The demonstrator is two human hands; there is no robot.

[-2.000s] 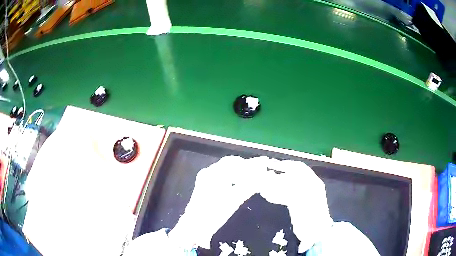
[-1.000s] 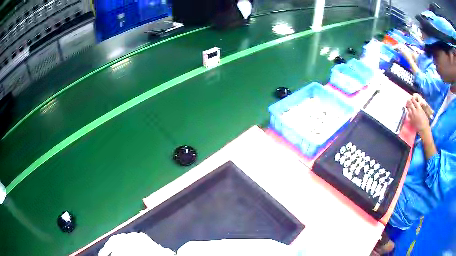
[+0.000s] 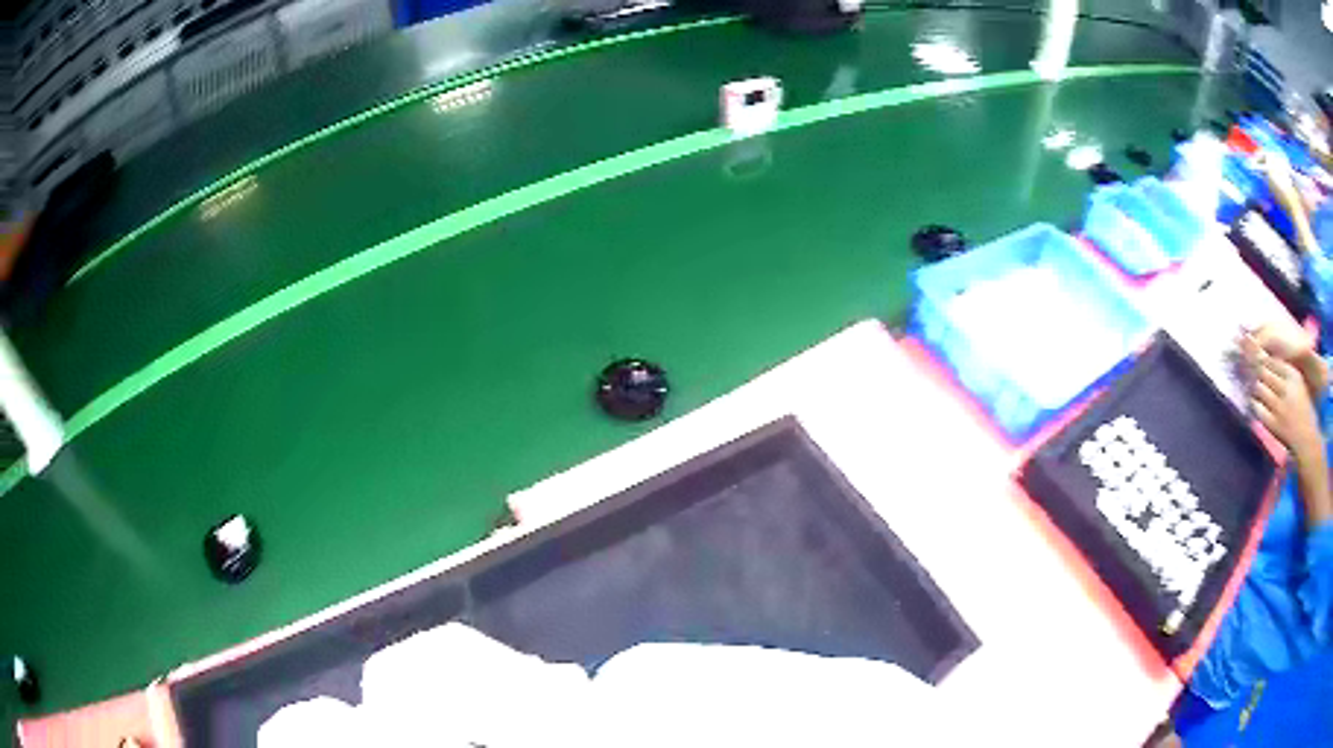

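Observation:
My left hand (image 3: 453,687) and my right hand (image 3: 746,704) are white, glaring shapes at the bottom edge, over the black parts tray (image 3: 629,563). They look close together or touching. Finger detail is washed out and the lower part is cut off, so I cannot tell whether they hold anything. On the green belt, a bare round black unit (image 3: 632,389) lies beyond the tray. Another round black unit (image 3: 234,558) with a white piece on top lies at the left.
A blue parts bin (image 3: 972,363) with white parts stands at right, beside the neighbour's black tray (image 3: 1067,468) with white parts in rows. A person's hands (image 3: 1284,383) are beyond it. A small white timer (image 3: 752,107) stands on the belt line.
The view has swung from the tray and belt to the right, then slightly back left. The belt units, bins and neighbour's tray now sit further right in view. More of my gloves shows than a second ago.

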